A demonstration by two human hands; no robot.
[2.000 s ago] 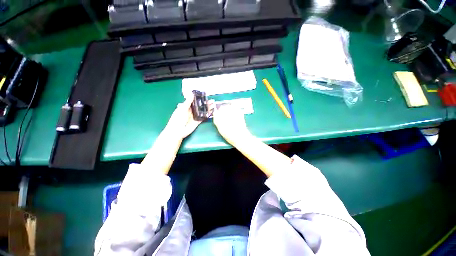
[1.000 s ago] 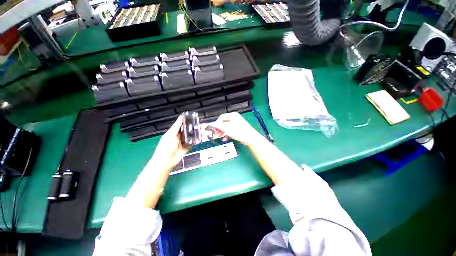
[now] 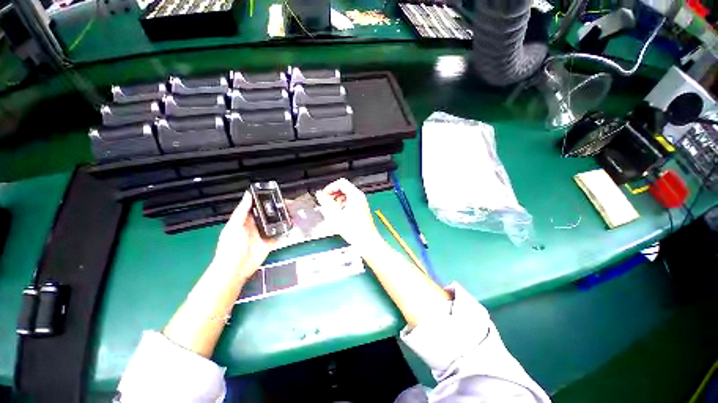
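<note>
My left hand (image 3: 240, 236) holds a dark device housing (image 3: 272, 209) upright, its recessed face towards me. My right hand (image 3: 345, 211) is just right of it, fingers bent together over a small reddish-dark thing that is too blurred to name. The two hands are apart. A white backing strip (image 3: 316, 269) with dark square pads towards its left end lies in front of the hands. A second white sheet (image 3: 309, 225), with a greyish patch, shows between and behind the hands, partly hidden by them.
Stacked black trays (image 3: 378, 105) with rows of grey units stand behind the hands. The left tray (image 3: 67, 260) bears two black housings (image 3: 50, 308). A yellow-orange tool (image 3: 400, 240), blue tool (image 3: 409, 212), clear bag (image 3: 471, 169) and yellow pad (image 3: 607, 198) lie right. A grey duct (image 3: 504, 39) hangs above.
The view has tilted up and shifted, showing more of the trays and the duct. My left hand still holds the housing. My right hand has moved off the white strip and is now raised behind it.
</note>
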